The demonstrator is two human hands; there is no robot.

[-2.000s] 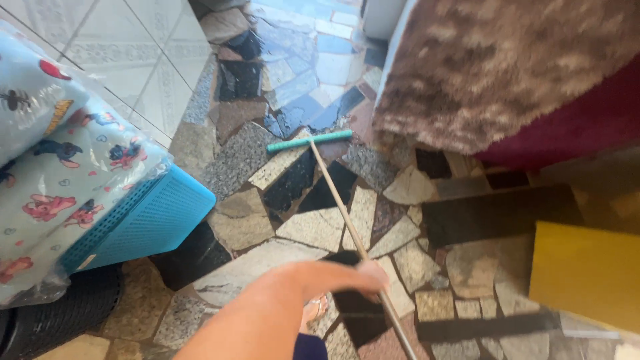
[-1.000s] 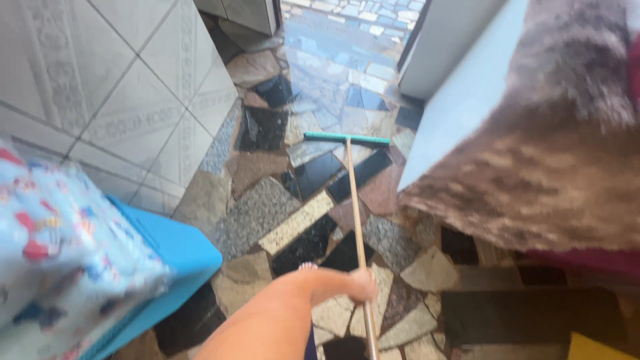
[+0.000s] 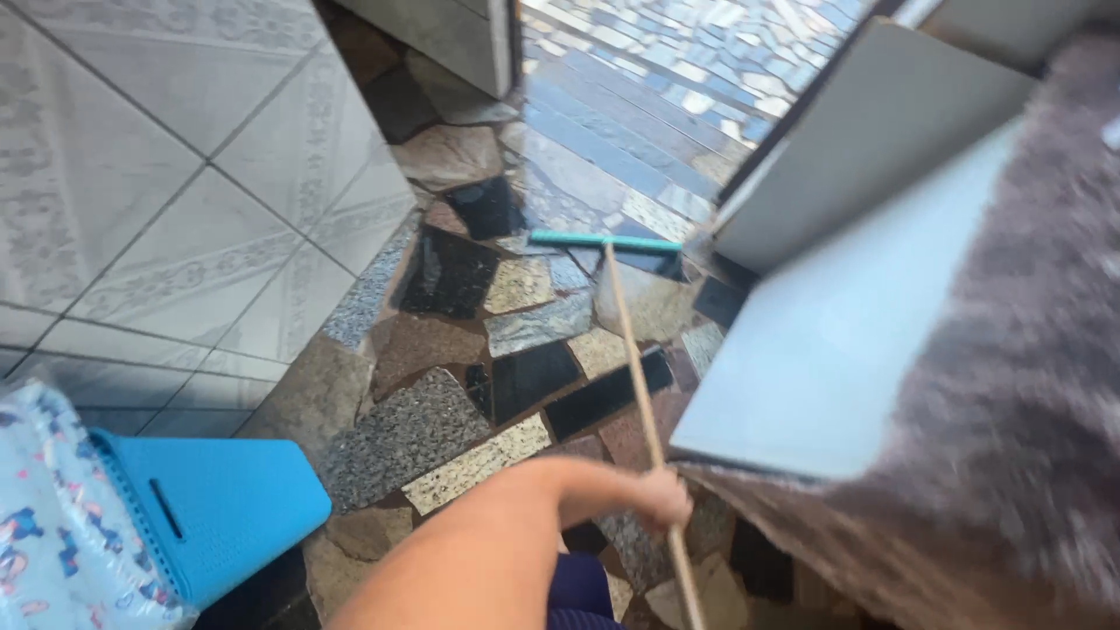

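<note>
My left hand (image 3: 667, 499) is closed around the wooden handle (image 3: 643, 394) of a floor squeegee, with the forearm reaching in from the bottom edge. The squeegee's teal head (image 3: 605, 241) lies flat across the floor of irregular stone pieces (image 3: 420, 429), near a doorway. The handle runs from the head down to the bottom edge, past my hand. The floor around the head looks shiny. My right hand is out of view.
A tiled wall (image 3: 175, 192) stands left, above a blue plastic basket (image 3: 227, 507) beside patterned plastic-wrapped cloth (image 3: 61, 525). To the right are a white panel (image 3: 840, 324) and a brown plush cover (image 3: 1006, 394). Paler stone paving (image 3: 700, 52) shows through the doorway.
The squeegee head has moved forward along the floor toward the doorway, my left hand still on the handle. The view has shifted forward, and the yellow object at the right has left it.
</note>
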